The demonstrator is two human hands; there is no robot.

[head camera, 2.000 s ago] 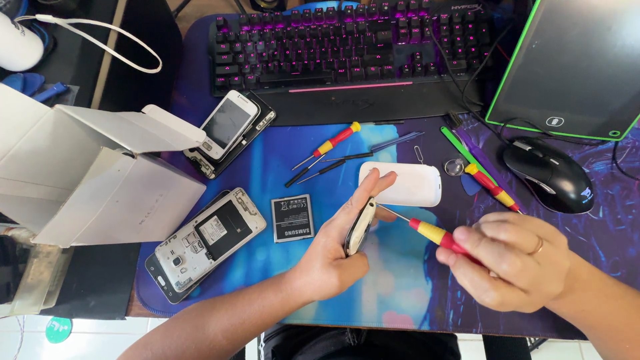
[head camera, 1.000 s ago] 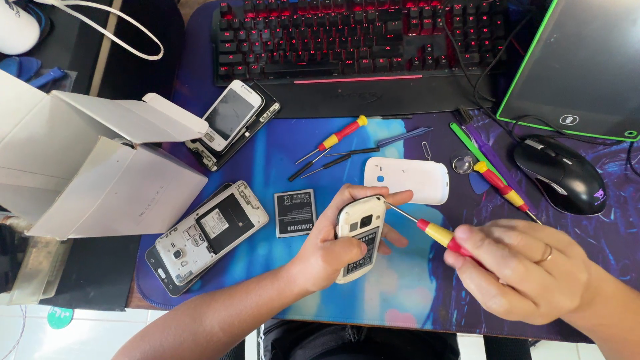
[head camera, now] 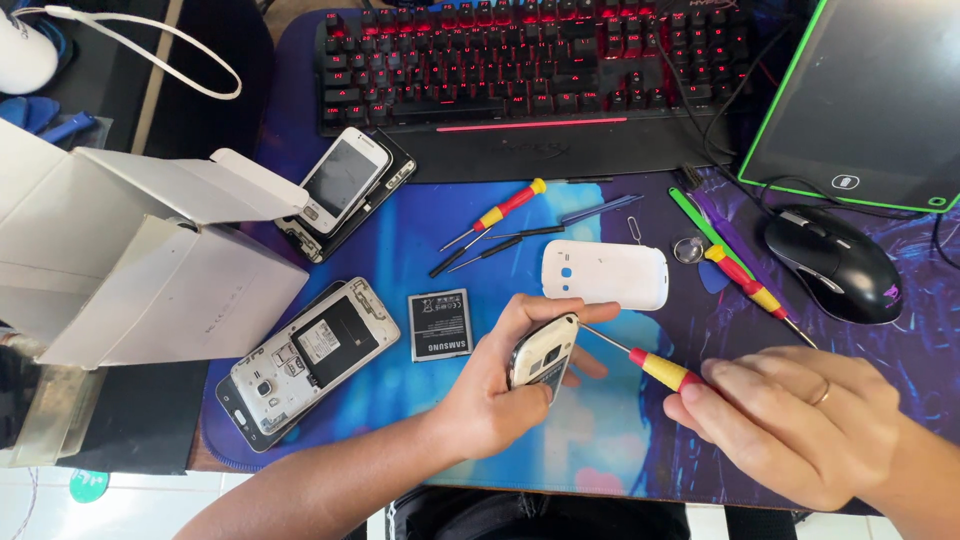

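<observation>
My left hand [head camera: 499,382] holds a white smartphone [head camera: 541,352] tilted, its back cover off and its battery partly visible beneath my thumb. In my right hand [head camera: 802,420] is a red-and-yellow precision screwdriver [head camera: 664,369], its tip at the phone's upper right corner. The exact tip contact is too small to tell. Just beyond lies a white phone back cover [head camera: 606,274]. A loose Samsung battery [head camera: 440,325] rests left of my left hand, and farther left is an opened smartphone [head camera: 311,360] with an empty battery bay.
Behind the cover lie another screwdriver [head camera: 501,211] and several small tools. A third screwdriver [head camera: 746,283], a green pry tool [head camera: 705,229] and a mouse [head camera: 832,262] are at right. A keyboard [head camera: 525,150] spans the back; a white box [head camera: 180,292] and another white phone [head camera: 345,180] stand left.
My left hand first turned the phone from edge-on to show its back, then tilted it partway again. The screwdriver stays in my right hand near the phone's corner.
</observation>
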